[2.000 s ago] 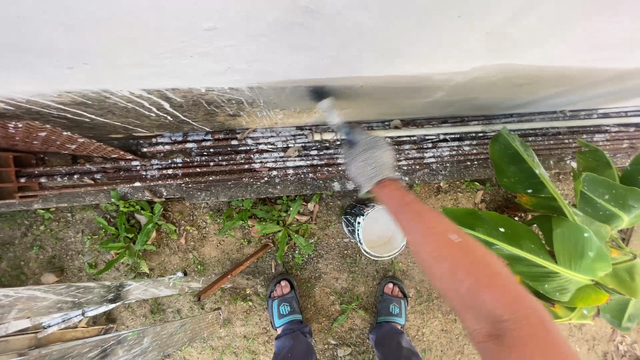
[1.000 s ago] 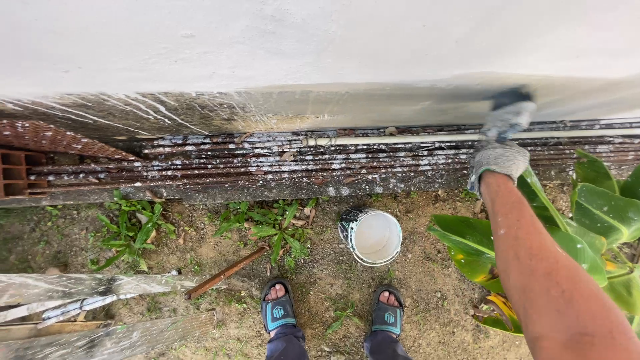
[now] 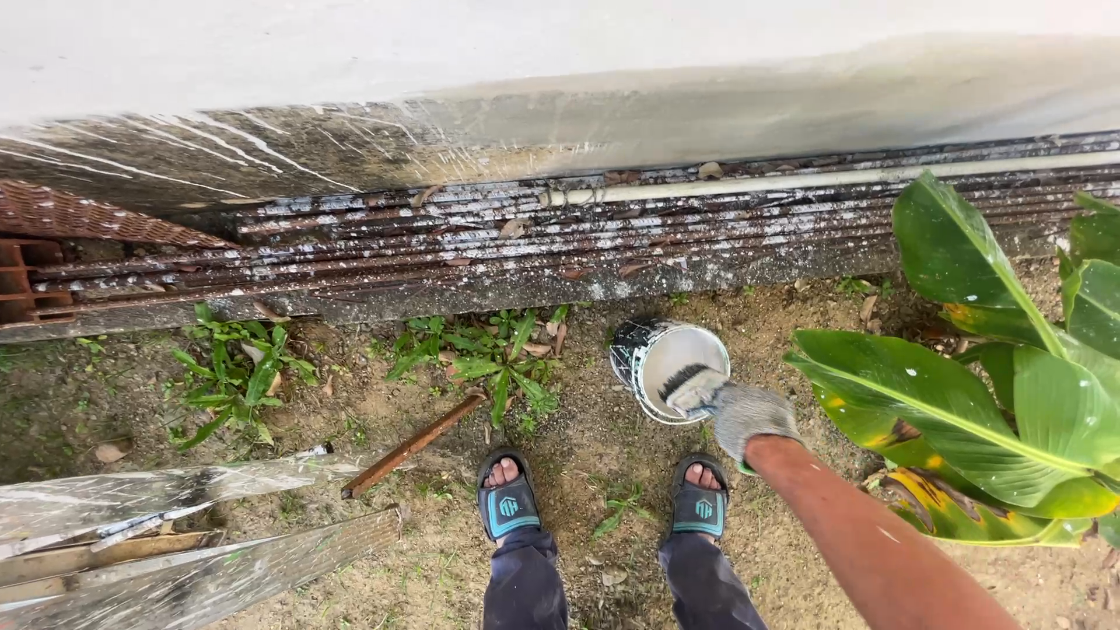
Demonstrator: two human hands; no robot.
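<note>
My right hand (image 3: pixel 754 418), in a grey knitted glove, grips a paint-covered brush (image 3: pixel 693 389). Its dark bristles are over or inside the mouth of a paint bucket (image 3: pixel 641 372), which is splashed black and white outside and stands on the soil. Whether the bristles touch the paint cannot be told. Behind the bucket rises a wall (image 3: pixel 490 52), white above, with a greyish coated band lower right and a bare, stained, white-dripped part (image 3: pixel 289 153) lower left. My left hand is not in view.
Rusty, paint-spattered metal bars (image 3: pixel 420 245) and a pale pipe (image 3: pixel 814 179) lie along the wall's foot. Large leaves (image 3: pixel 945 411) spread at right. Weathered boards (image 3: pixel 289 556) and a rusty metal piece (image 3: pixel 416 444) lie at left. My sandalled feet (image 3: pixel 510 503) stand before the bucket.
My right hand went right along the lower wall with the brush, then came down from the wall to the bucket. The greyish coated band stays on the wall.
</note>
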